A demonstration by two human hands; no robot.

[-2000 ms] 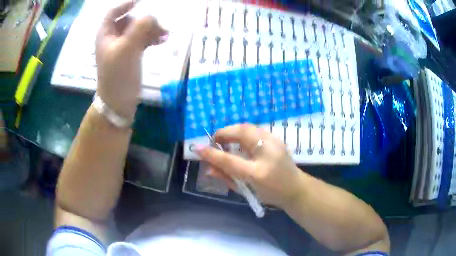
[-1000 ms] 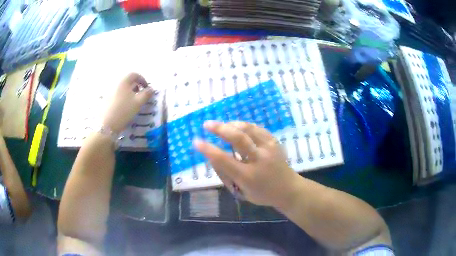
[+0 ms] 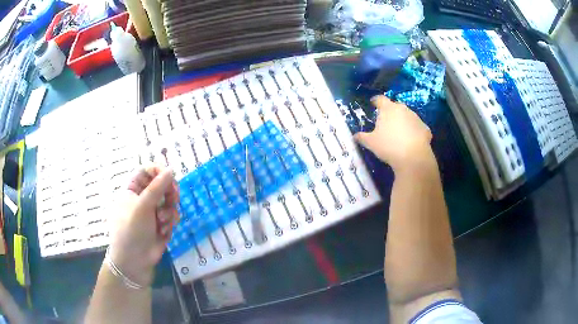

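Note:
A white foam board (image 3: 288,243) holds rows of dark dumbbell-shaped metal parts (image 3: 283,218). Blue patterned film (image 3: 209,199) lies diagonally over the parts. Silver tweezers (image 3: 252,196) lie on the film and board, out of my hands, points away from me. My left hand (image 3: 144,218) is over the board's left edge, thumb and fingers curled together; whether they pinch a small thing cannot be told. My right hand (image 3: 402,136) is beyond the board's right edge, thumb and forefinger apart, beside small shiny metal items (image 3: 360,115), too blurred to name.
A second white board (image 3: 79,171) with small parts lies left. Stacked trays (image 3: 472,120) with a blue strip stand right. Behind are a tall tray stack (image 3: 234,28), red bins (image 3: 95,47), a white squeeze bottle (image 3: 127,52) and blue plastic packaging (image 3: 383,60). A yellow object (image 3: 21,259) lies far left.
The tweezers, earlier in my right hand, now lie on the board. My right hand has moved right, off the board. My left hand has moved from the left board towards me. The view has turned right.

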